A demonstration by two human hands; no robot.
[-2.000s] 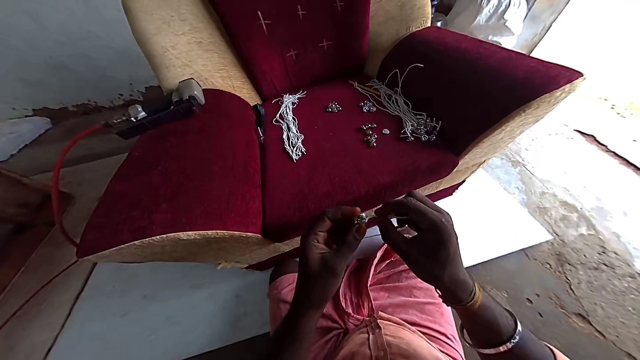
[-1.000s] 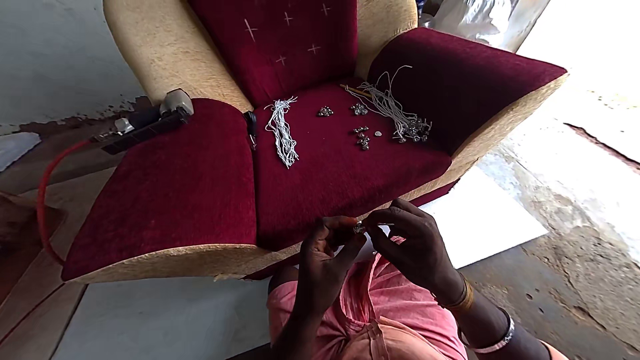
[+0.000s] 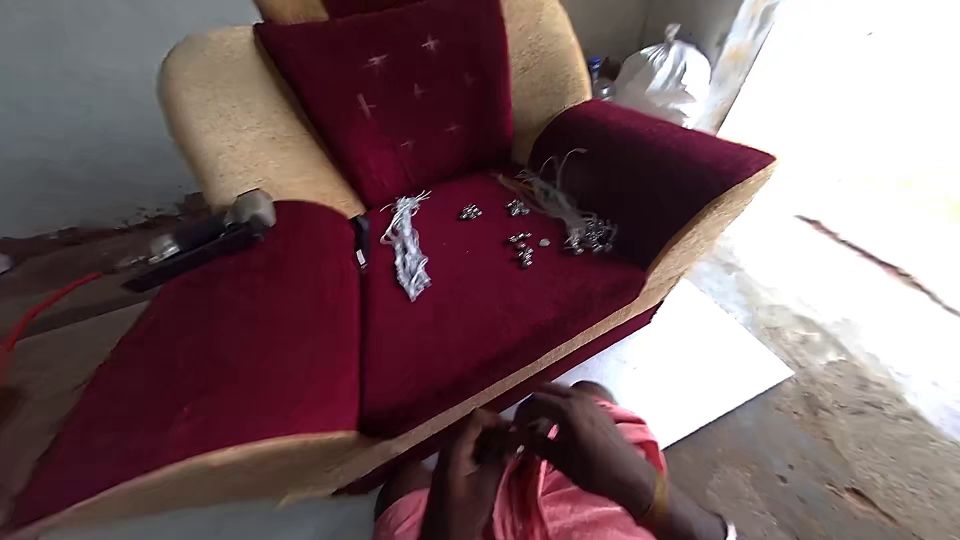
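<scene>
My left hand [image 3: 476, 457] and my right hand [image 3: 562, 427] meet over my lap, fingertips close together. A tiny shiny piece [image 3: 520, 449] shows between them, blurred, and both hands seem to pinch it. Beyond them, on the maroon seat of the sofa [image 3: 465, 322], lies a bundle of white cords [image 3: 409, 247]. Small piles of shiny metallic buttons [image 3: 470, 212] are right of it, with more buttons [image 3: 525, 251] nearer the front. Another bunch of cords [image 3: 555, 199] ends in a cluster of shiny buttons [image 3: 596, 235] by the right armrest.
A pneumatic staple gun [image 3: 214, 232] with a red hose [image 3: 52, 304] rests on the left part of the sofa. A dark tool [image 3: 361, 240] sits in the seam. A white board [image 3: 690, 367] lies on the floor at right. A white plastic bag [image 3: 664, 75] stands behind.
The view has swung, so the sofa sits lower in the frame. My hands stay close together over my lap, in slightly altered finger poses. The cords and button piles lie as before.
</scene>
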